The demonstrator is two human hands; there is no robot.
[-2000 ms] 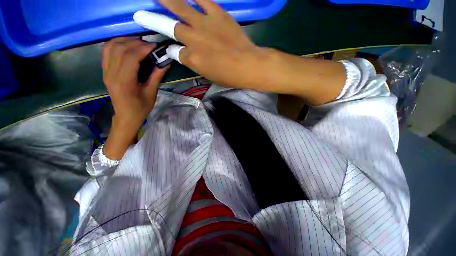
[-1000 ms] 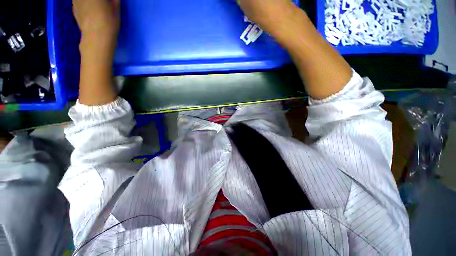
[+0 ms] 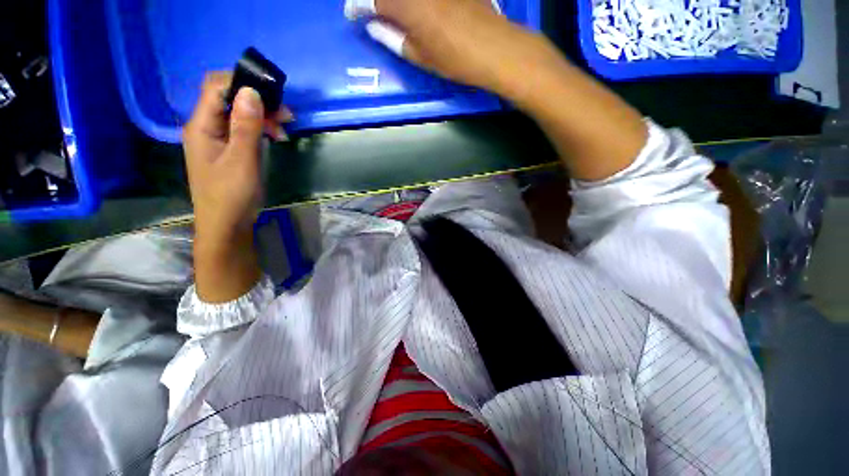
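Note:
My left hand [image 3: 223, 139] holds a black housing [image 3: 258, 80] between thumb and fingers, over the near left edge of the blue work tray [image 3: 316, 116]. My right hand [image 3: 433, 33] is over the tray's right part, cut off by the top edge of the picture. White finger cots [image 3: 385, 37] cover some of its fingers. Whether it holds anything cannot be told. A white plastic part [image 3: 363, 78] with a rectangular opening lies in the tray below my right hand.
A smaller blue tray [image 3: 689, 67] at the upper right is heaped with white parts. A deep blue bin [image 3: 86, 177] at the left holds dark parts. Clear plastic bags [image 3: 787, 204] hang at the right. Another person's forearm [image 3: 42, 321] shows at the lower left.
My left hand has come back to the tray's near edge and now shows a black housing in its grip. My right hand has shifted left, and the view has moved.

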